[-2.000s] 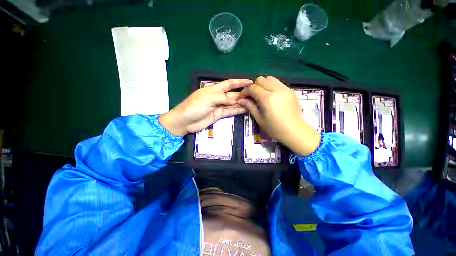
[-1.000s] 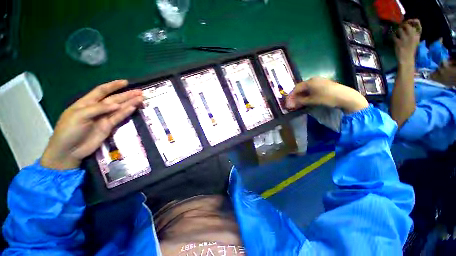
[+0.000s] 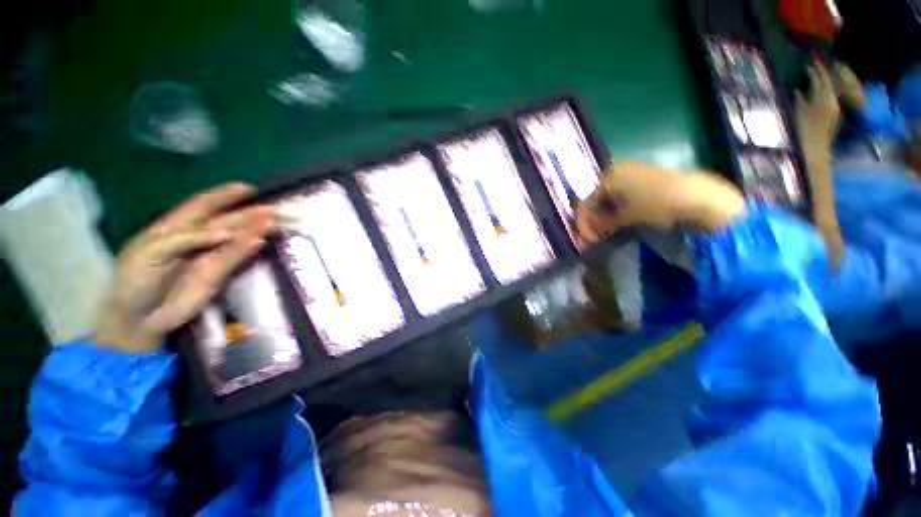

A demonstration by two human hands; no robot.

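A black foam tray (image 3: 404,333) lies slanted in front of me and holds a row of several phone frames (image 3: 419,232) with silvery-white centres and pinkish edges. Dark strips with orange ends show inside them. My left hand (image 3: 192,257) is over the leftmost frame, palm turned partly up, fingers slightly spread; whether tiny parts lie in it is too blurred to tell. My right hand (image 3: 631,207) is at the lower right edge of the rightmost frame (image 3: 560,162), fingertips bent together; whether they pinch anything is hidden.
Clear cups (image 3: 174,119) with whitish parts, a loose pile (image 3: 305,89) and dark tweezers (image 3: 429,113) lie behind the tray. A white sheet (image 3: 61,247) is at left. A neighbour's tray (image 3: 752,121) and a person's arm (image 3: 820,162) are at right. Yellow tape (image 3: 626,374) marks the floor.
The view has turned toward the right since the oldest frame. My hands have parted: the right one moved to the rightmost frame, and the left stays near the leftmost. Little changed in the last second.
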